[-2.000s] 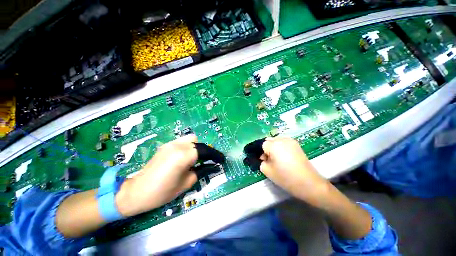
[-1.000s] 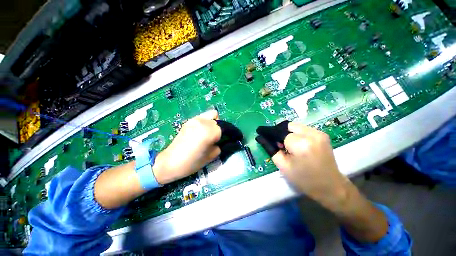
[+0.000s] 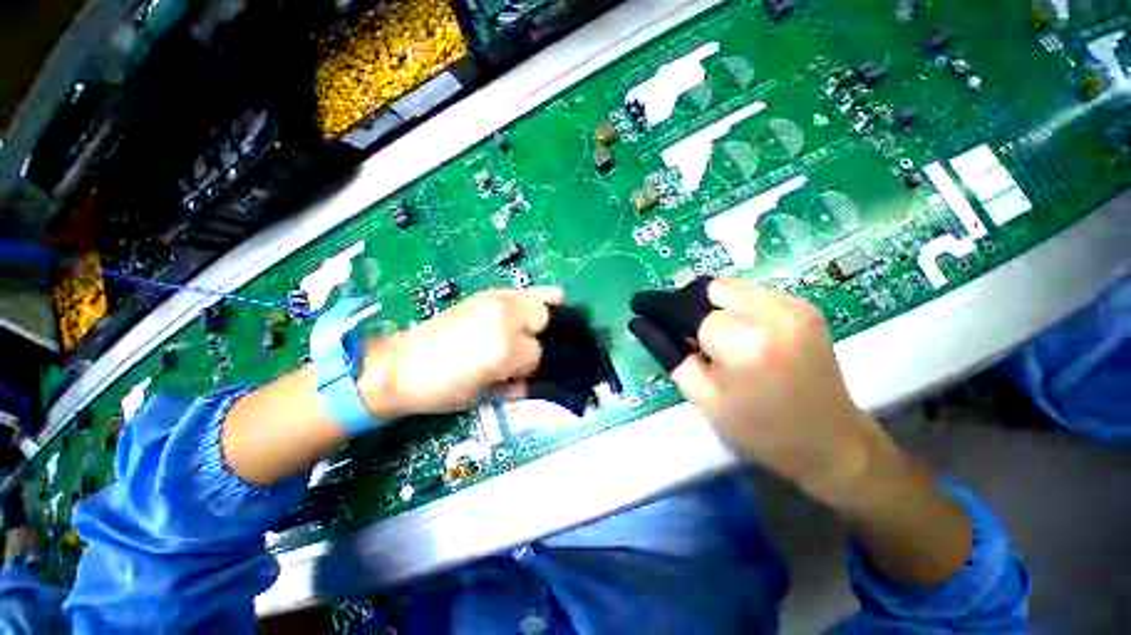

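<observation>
A large green printed circuit board (image 3: pixel 583 223) with white patches and round outlines lies below my hands. My left hand (image 3: pixel 465 354), with black finger cots and a light blue wrist strap (image 3: pixel 337 372), has its blurred fingertips low over the board near its front edge. A thin dark edge shows by these fingertips; I cannot tell whether it is held. My right hand (image 3: pixel 775 372), also with black finger cots, is just to the right, a small gap from the left. Its thumb and fingers are bent close together; whether they hold anything is hidden.
A silver-white rail (image 3: pixel 521 509) runs along the board's front edge, another (image 3: pixel 409 161) along its back. Behind are a bin of yellow parts (image 3: pixel 391 62) and dark bins (image 3: pixel 230 168). More yellow parts (image 3: pixel 78 292) are at the left. A blue cord (image 3: pixel 199 290) runs from the left. Blue clothing shows at right.
The view has shifted over the board. Both hands have moved slightly apart since the first frame. The black strip seen beside my left fingertips one second ago is now mostly covered by them.
</observation>
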